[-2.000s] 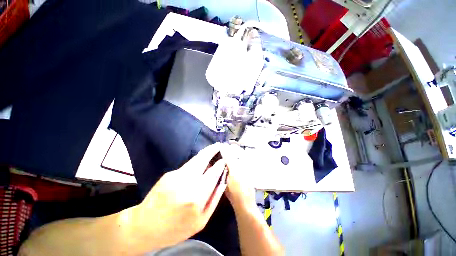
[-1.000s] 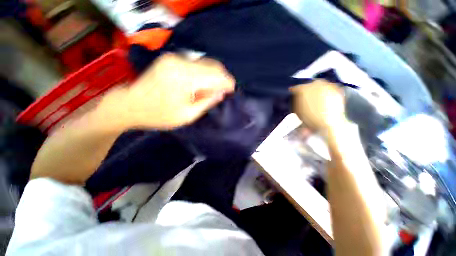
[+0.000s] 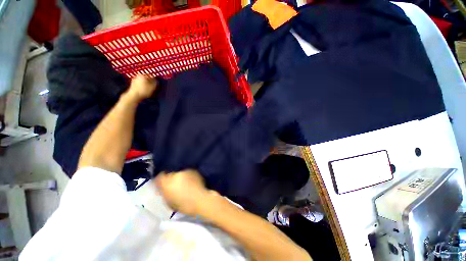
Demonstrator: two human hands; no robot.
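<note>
A dark fabric piece (image 3: 199, 117) lies over the red plastic basket (image 3: 163, 41) and hangs towards my lap. My left hand (image 3: 143, 86) is at the fabric's far left edge, by the basket's near side, and looks closed on the cloth; its fingertips are partly hidden. My right hand (image 3: 180, 189) is blurred at the fabric's near edge, over my lap; its fingers cannot be made out, so its hold is unclear. More dark cloth (image 3: 87, 107) hangs over the basket's left side.
Wide dark cloth (image 3: 357, 76) covers the far part of the white table (image 3: 327, 153). An orange patch (image 3: 275, 12) lies beyond the basket. A smartphone (image 3: 362, 172) lies near the table's edge, beside the metal machine (image 3: 421, 204) at lower right.
The view has swung left from the machine to the basket. Both hands have left the needle area and moved with dark fabric over to the basket and my lap.
</note>
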